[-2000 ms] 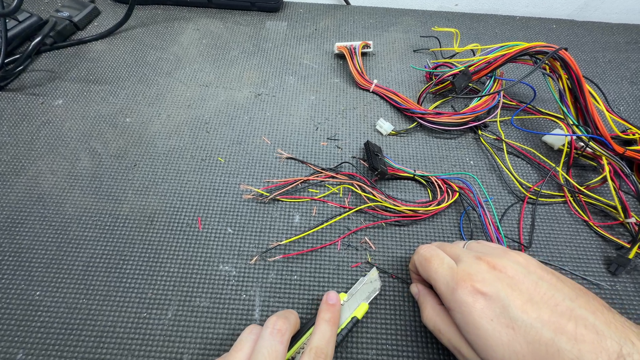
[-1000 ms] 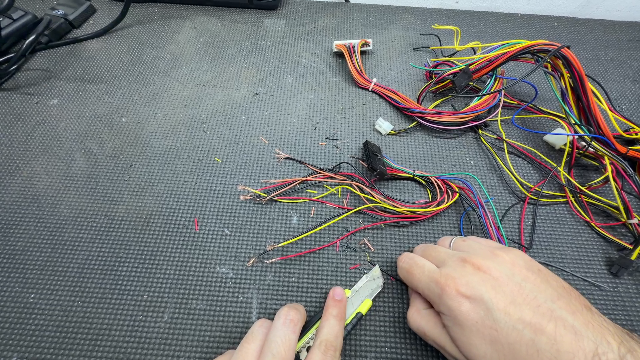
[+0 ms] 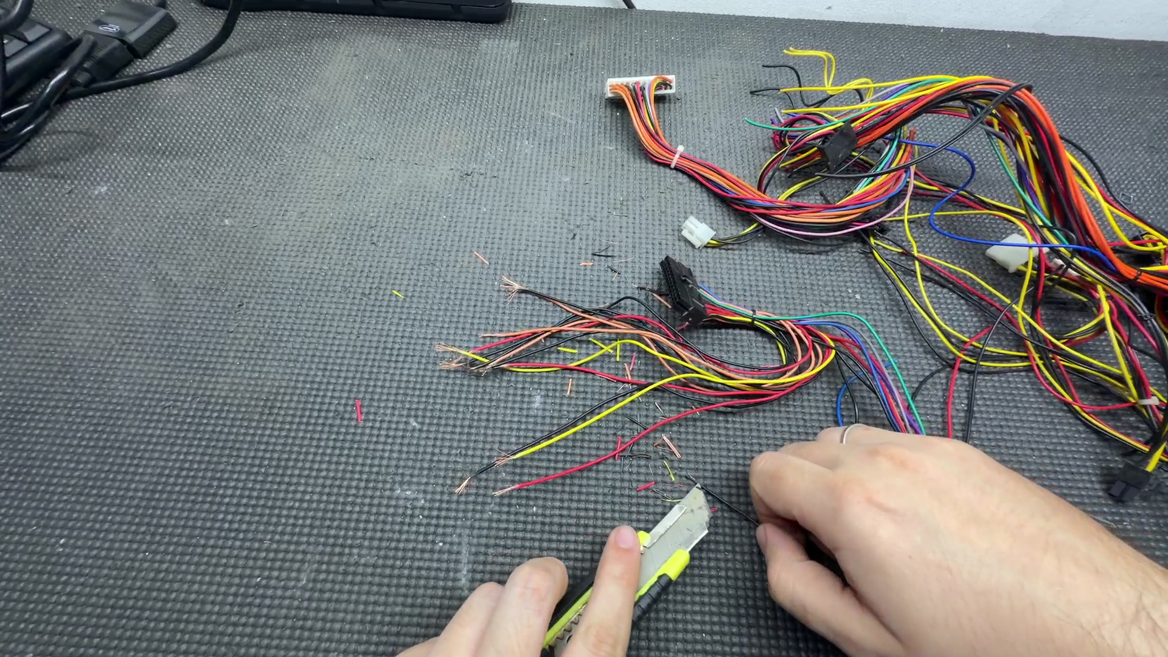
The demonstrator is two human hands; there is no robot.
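Observation:
My left hand point(image 3: 566, 602) grips a yellow-and-black snap-off utility knife point(image 3: 630, 584), one finger laid along its holder, its blade point(image 3: 680, 529) extended up and to the right. Close to the blade tip, a thin black wire point(image 3: 725, 504) runs into the pinched fingers of my right hand point(image 3: 876, 529), which wears a ring; the rest of that wire is hidden by the hand. Above lies a bundle of red, yellow, black and orange wires point(image 3: 639, 374) with bared copper ends point(image 3: 452, 356), joined to a black multi-pin connector point(image 3: 680, 290).
A larger wire harness point(image 3: 1022, 100) with a white connector point(image 3: 641, 87) and a small white plug point(image 3: 698, 232) spreads over the right side. Insulation scraps, one red point(image 3: 359, 411), dot the black textured mat point(image 3: 228, 456). Black power cables point(image 3: 128, 46) lie at the top left.
My right hand has shifted left between the oldest frame and now, staying near the blade. The knife has moved slightly right.

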